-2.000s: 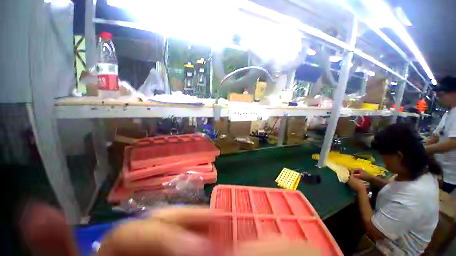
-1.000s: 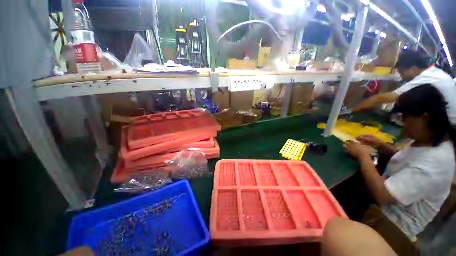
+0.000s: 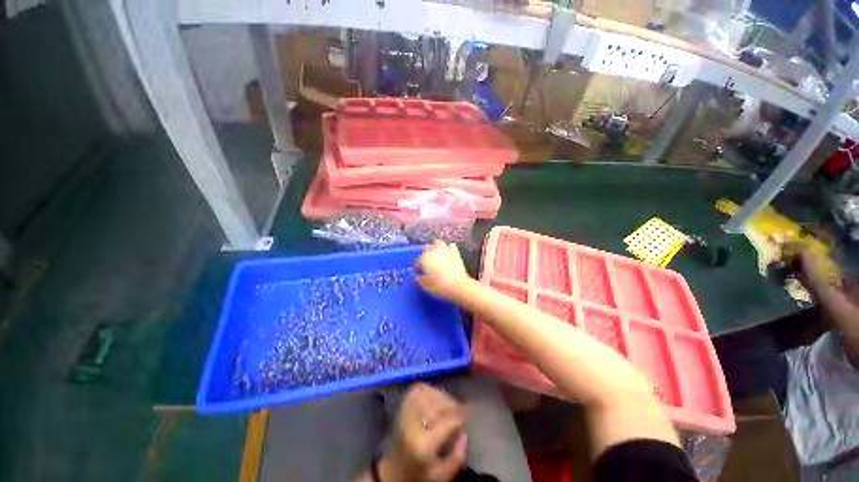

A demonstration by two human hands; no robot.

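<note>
A shallow blue bin [image 3: 348, 388] with many small silvery metal parts lies in front of me on the left. My right hand [image 3: 441, 270] is over the bin's back right corner, its fingers bunched; whether it pinches a part is too small to tell. My right forearm crosses over a pink compartment tray [image 3: 650, 353] just right of the bin and hides part of its pockets. My left hand [image 3: 429, 431] is in front of the bin's near edge, above my lap. It is blurred, with curled fingers, and its contents cannot be made out.
Stacked pink trays [image 3: 414, 155] and clear bags of parts [image 3: 372, 228] lie behind the bin. A yellow perforated sheet [image 3: 656, 242] lies beyond the tray. A metal upright [image 3: 193, 132] stands at the back left. Another person's arm [image 3: 829, 287] is at the right.
The view has turned down and left, showing the whole bin. My right hand now reaches across the tray to the bin, and my left hand shows near the bin's front edge.
</note>
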